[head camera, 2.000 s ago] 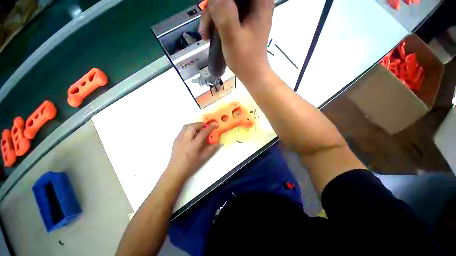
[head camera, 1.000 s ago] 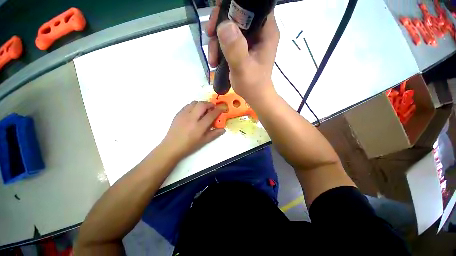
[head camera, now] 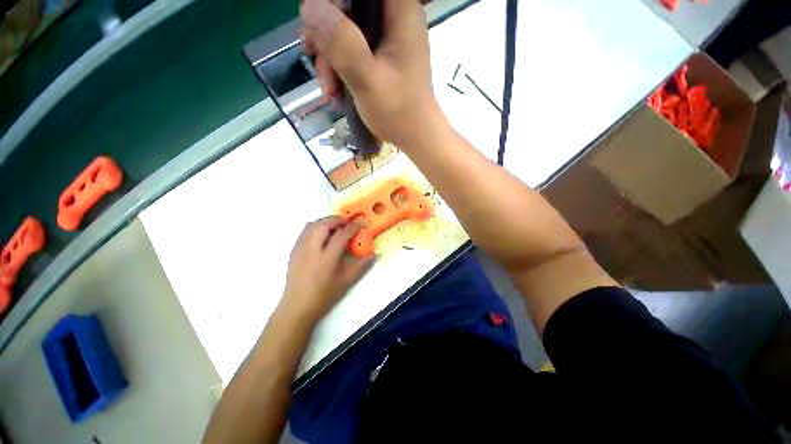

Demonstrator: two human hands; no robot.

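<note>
An orange controller shell [head camera: 379, 208] lies flat on the yellow patch [head camera: 421, 236] of the white mat. My left hand [head camera: 323, 262] holds the shell's left grip with its fingertips. My right hand [head camera: 382, 74] is shut around the black electric screwdriver [head camera: 357, 126] and holds it tilted. The driver's lower end is at the pickup head of the grey screw feeder [head camera: 299, 108], behind the shell and apart from it. The driver's upper part is cut off by the frame's top edge.
Orange shells [head camera: 89, 192] lie on the green conveyor [head camera: 173, 95] at left. A blue bin [head camera: 84, 368] stands left of the white mat [head camera: 208, 251]. Dark sticks [head camera: 482, 92] and a black cable [head camera: 508, 87] are right of the feeder. A cardboard box [head camera: 663, 169] holds red-orange parts at right.
The driver has moved from over the shell's left part back to the feeder. My left hand stays on the shell. The camera view has shifted, and the feeder shows more again.
</note>
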